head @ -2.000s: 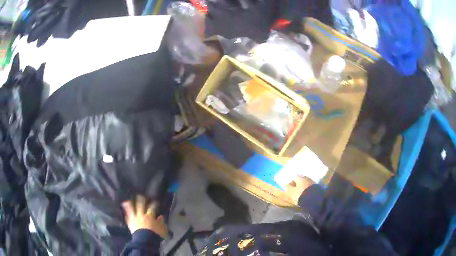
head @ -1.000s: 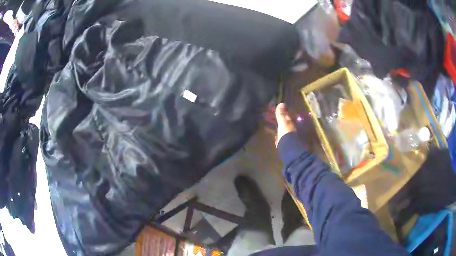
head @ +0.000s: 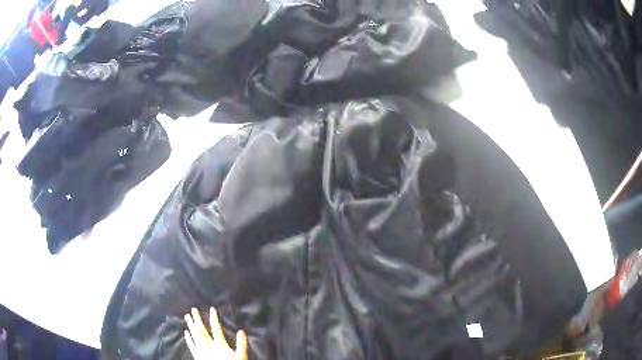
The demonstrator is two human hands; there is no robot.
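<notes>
A black garment (head: 493,190) lies spread on the white table near me, its matt shell edge curving round at the right. Its shiny wrinkled black lining (head: 281,267) faces up, with a small white label (head: 475,330) at the lower right. My left hand (head: 213,339) lies on the lining at the bottom edge, fingers spread, palm down, holding nothing that I can see. The wrist is cut off by the picture's edge. My right hand is not in view.
A crumpled black garment pile (head: 331,56) crosses the back of the white table (head: 49,295) and reaches the left side. More black cloth (head: 584,77) hangs at the right. A yellow-edged box (head: 563,356) just shows at the bottom right.
The view has swung left, from the box and carton to the garment. My right hand has left the picture. The left hand, out of view a second ago, now shows on the lining.
</notes>
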